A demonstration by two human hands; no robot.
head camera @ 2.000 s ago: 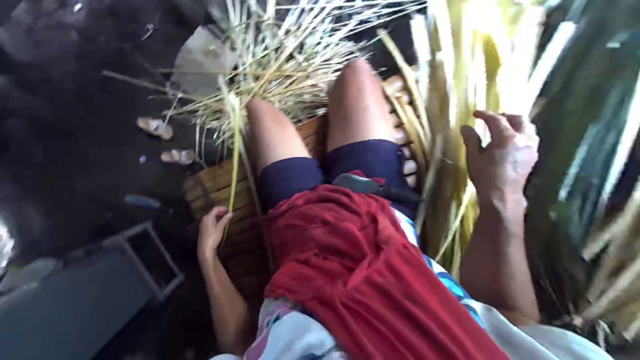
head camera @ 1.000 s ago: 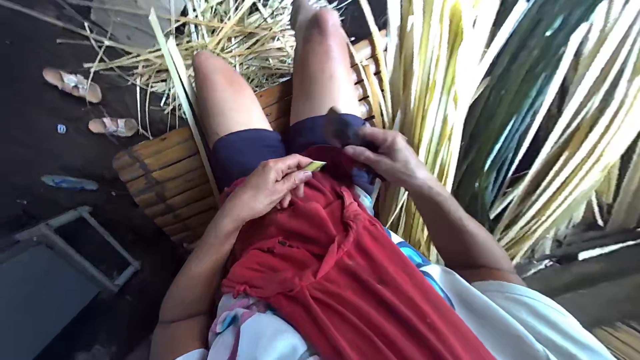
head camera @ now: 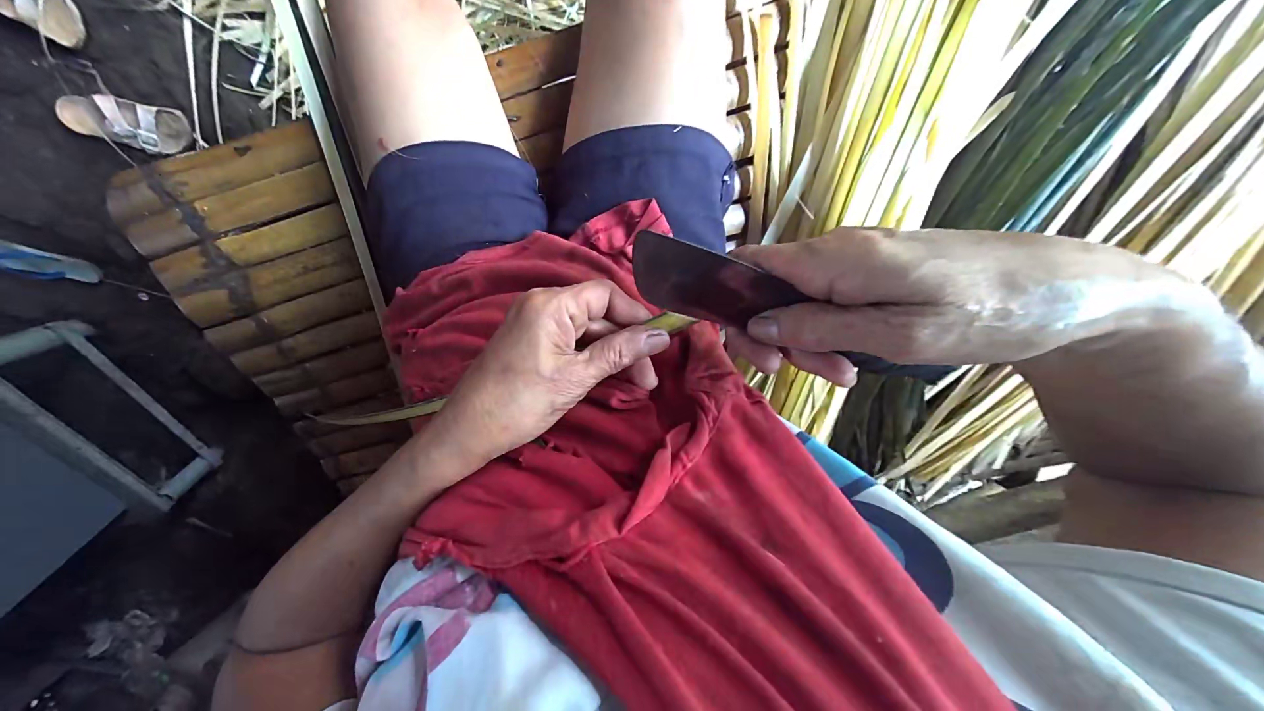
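Observation:
Over the red cloth (head camera: 632, 513) on my lap, my left hand (head camera: 553, 365) pinches a narrow green-yellow leaf strip (head camera: 671, 322) between thumb and fingers. The strip's short end points right, and what appears to be its tail (head camera: 380, 416) comes out left of my wrist. My right hand (head camera: 869, 296) grips a dark, wide-bladed knife (head camera: 706, 281), its blunt tip pointing up and left. The blade lies right beside the strip's end; whether they touch I cannot tell. My right fingers hide most of the handle.
I sit on a bamboo slat bench (head camera: 267, 247). Long pale and green leaf strips (head camera: 889, 118) lie in bundles to the right. A long strip (head camera: 341, 168) lies beside my left leg. Sandals (head camera: 123, 122) and a metal frame (head camera: 118, 464) are at the left.
My left hand has come from the bench's left side to over my lap. My right hand was at the leaf bundle, empty; it now holds the knife beside the strip.

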